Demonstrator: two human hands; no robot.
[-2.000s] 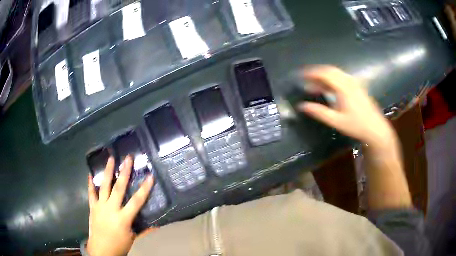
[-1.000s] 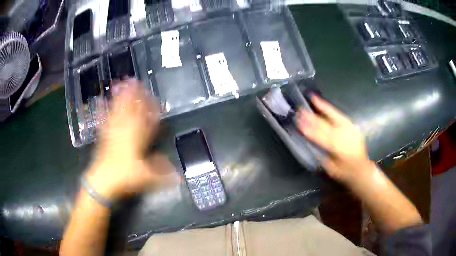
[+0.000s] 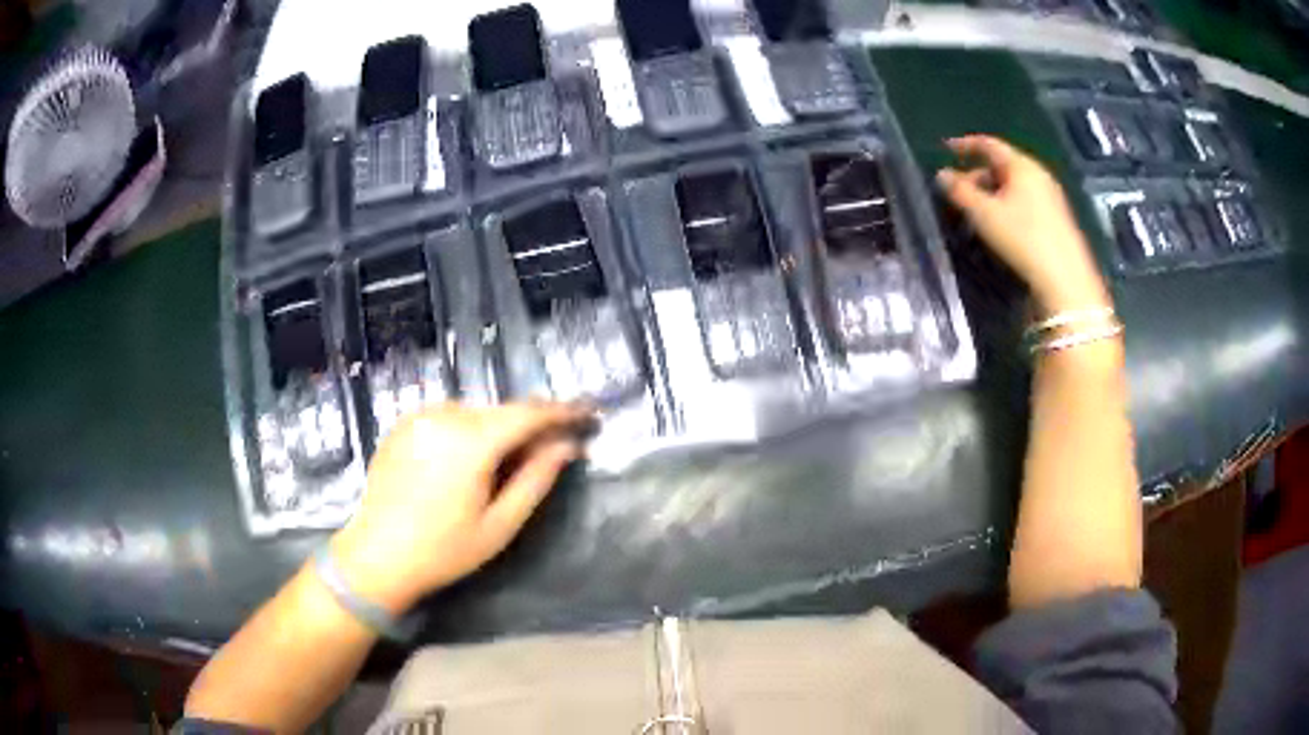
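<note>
A large clear plastic tray (image 3: 847,409) lies in front of me on the green bench. Each of its two rows holds several keypad phones, screen side up, including a front-row phone (image 3: 732,266) and a back-row phone (image 3: 517,89). White paper slips (image 3: 678,352) show beside some phones. My left hand (image 3: 474,481) is at the tray's front edge, with thumb and finger close together by a small dark spot; whether they grip anything is unclear. My right hand (image 3: 1012,208) is just right of the tray, fingers curled and apart, with nothing visible in it.
A white desk fan (image 3: 72,137) stands at the far left. A smaller clear tray (image 3: 1192,216) with dark items lies at the right. A pale rail (image 3: 1005,36) runs along the back. The bench's front edge is near my body, with a brown box (image 3: 1199,574) below right.
The phones that lay on the bench are gone from there, and the front-row pockets now hold phones. The tray appears nearer and lower in view. My right hand has let go of its phone.
</note>
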